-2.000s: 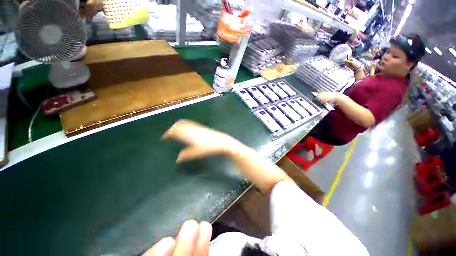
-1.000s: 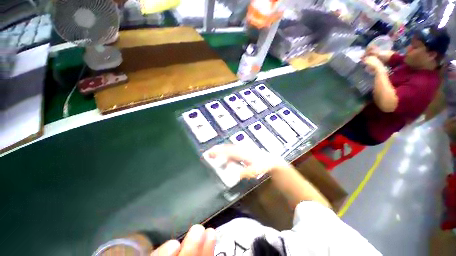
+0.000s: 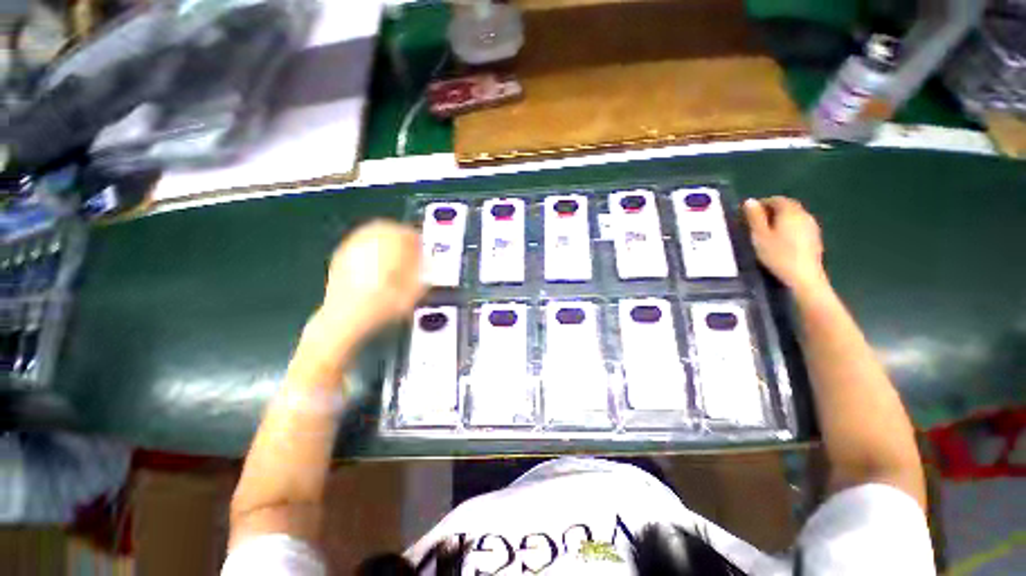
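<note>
A clear blister tray [image 3: 585,437] lies on the green mat before me, two rows of five pockets. Each pocket holds a white keypad phone, back up [image 3: 568,242], with a dark oval camera window at its far end. A small white tab [image 3: 605,226] sits beside the fourth phone of the far row. My left hand [image 3: 377,270], blurred, is at the tray's left side beside the far-left phone; its fingers are unclear. My right hand [image 3: 790,239] is at the tray's far right edge, fingers bent; whether it grips the rim is unclear.
Behind the mat are a brown board [image 3: 630,107], a red block [image 3: 475,95], a fan base [image 3: 486,34] and a spray bottle [image 3: 857,92]. Crumpled plastic [image 3: 214,84] lies on a white board [image 3: 326,124]. Another tray [image 3: 39,281] is at the far left.
My view has turned left and down, centring the tray. My right hand has moved from the near phones to the tray's right edge. My left hand has come up to its left side.
</note>
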